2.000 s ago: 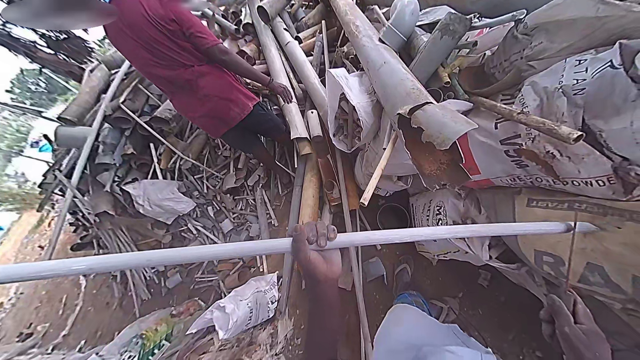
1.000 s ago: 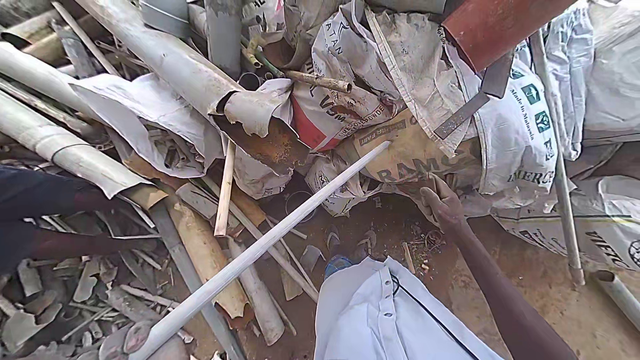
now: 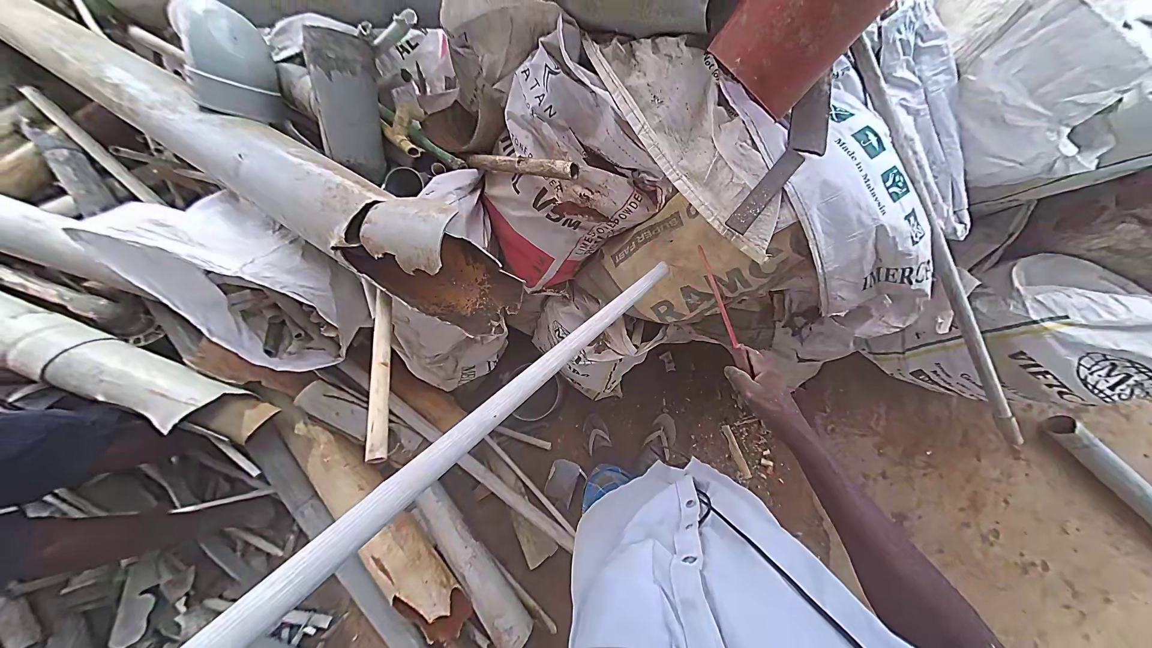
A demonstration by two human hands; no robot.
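A long white plastic pipe point(image 3: 432, 463) slants from the bottom left edge up to the middle of the head view, its free end in front of a brown printed sack point(image 3: 711, 270). My left hand is out of the frame now. To the right of the pipe's end, my right hand point(image 3: 756, 378) is closed around the lower end of a thin reddish strip or blade point(image 3: 718, 297), which points up and a little left over the brown sack. The pipe and the strip do not touch. What kind of tool the strip is cannot be told.
Broken pipes point(image 3: 261, 171) and pipe scraps point(image 3: 135, 594) are heaped at left, beside another person's limbs point(image 3: 117, 531). White printed sacks point(image 3: 864, 180) lie along the back. A wide red-brown pipe point(image 3: 792, 45) juts in at the top. A grey pipe point(image 3: 1102, 468) rests on bare ground at right.
The view has swung far to the right. My left hand, on the white pipe in the earlier frames, is out of view now. The pipe has turned from nearly level to a steep slant.
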